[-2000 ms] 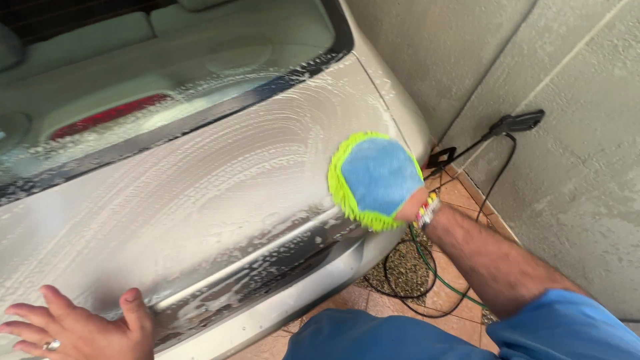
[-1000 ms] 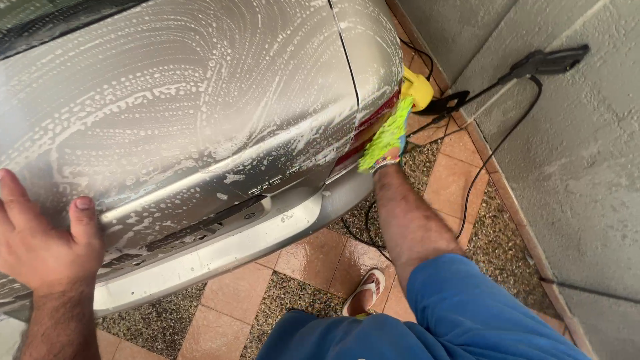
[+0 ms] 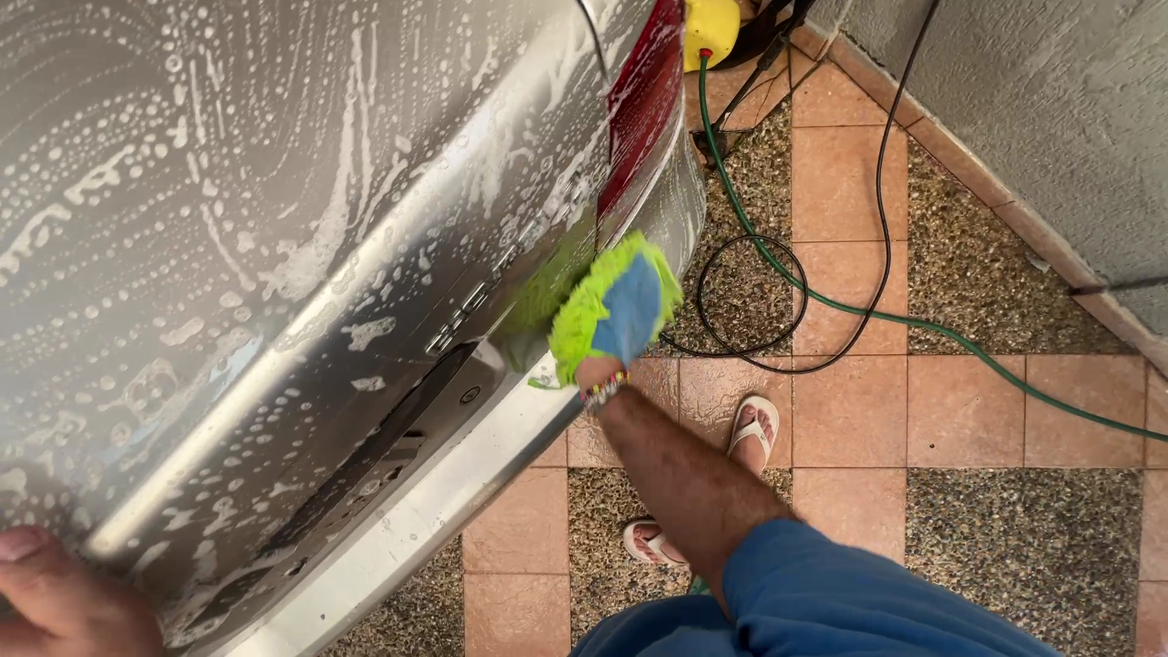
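Note:
My right hand [image 3: 613,315] is inside a lime-green and blue wash mitt [image 3: 630,301], which rests against the rear of a silver car [image 3: 365,228], below the red tail light [image 3: 643,109] and above the bumper [image 3: 429,484]. The mitt hides my right fingers. White soap foam and droplets cover the car's tailgate. My left hand [image 3: 68,602] lies at the lower left edge of the view, by the foamy tailgate; only its thumb and part of the back show, and the other fingers are out of view. A beaded bracelet [image 3: 604,391] circles my right wrist.
A green hose [image 3: 967,347] and a looped black cable [image 3: 883,201] lie on the tiled floor [image 3: 963,411]. A yellow container [image 3: 712,27] stands beyond the tail light. A rough grey wall [image 3: 1077,119] runs along the right. My feet in white flip-flops [image 3: 771,420] are near the bumper.
The mitted right hand has moved from the car's upper panel to the tail light's side, then down to just above the bumper. The view has shifted downward and closer to the car's rear.

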